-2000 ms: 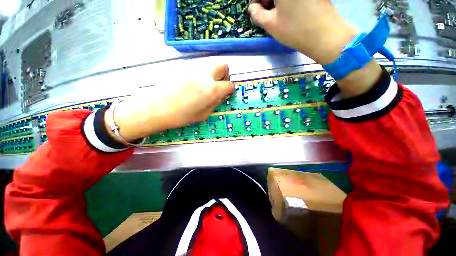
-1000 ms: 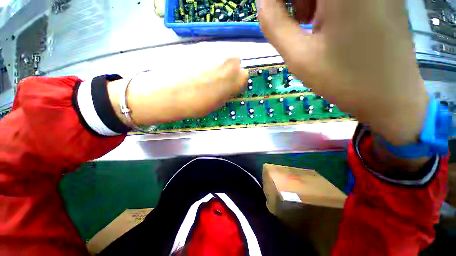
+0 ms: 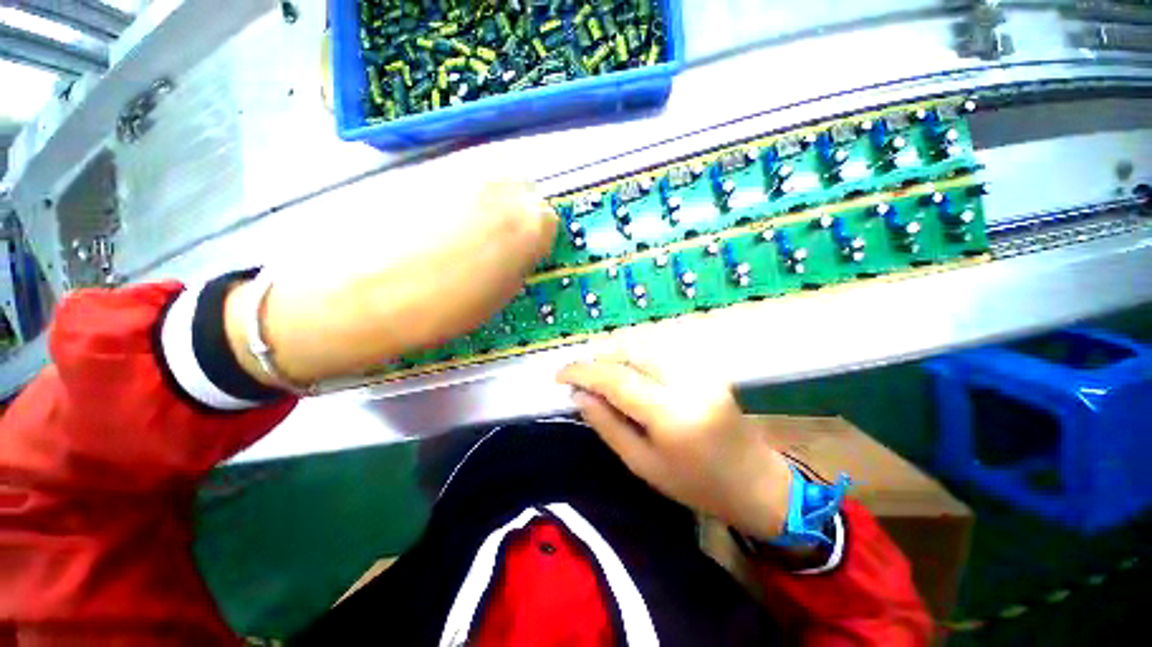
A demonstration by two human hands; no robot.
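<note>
A green PCB panel (image 3: 809, 234) with two rows of small circuits lies on the conveyor, fitted with small blue and dark-and-white parts. My left hand (image 3: 417, 272) is over the panel's left part and hides some of it; its fingertips are blurred, so I cannot tell what they hold. My right hand (image 3: 670, 423) is at the near rail below the panel, fingers bent, and I cannot tell whether anything is in it. A blue bin (image 3: 505, 116) full of electrolytic capacitors (image 3: 505, 51) stands beyond the panel.
The silver conveyor rail (image 3: 1061, 228) runs on past the panel's right end. A blue plastic stool (image 3: 1049, 417) stands below the line at right. A brown carton (image 3: 872, 468) is under the line behind my right forearm. Small parts (image 3: 89, 253) lie on the bench at far left.
My right hand has come from the bin area down to the near rail. My left hand remains over the panel. The view has turned right, showing the panel's right end and the stool.
</note>
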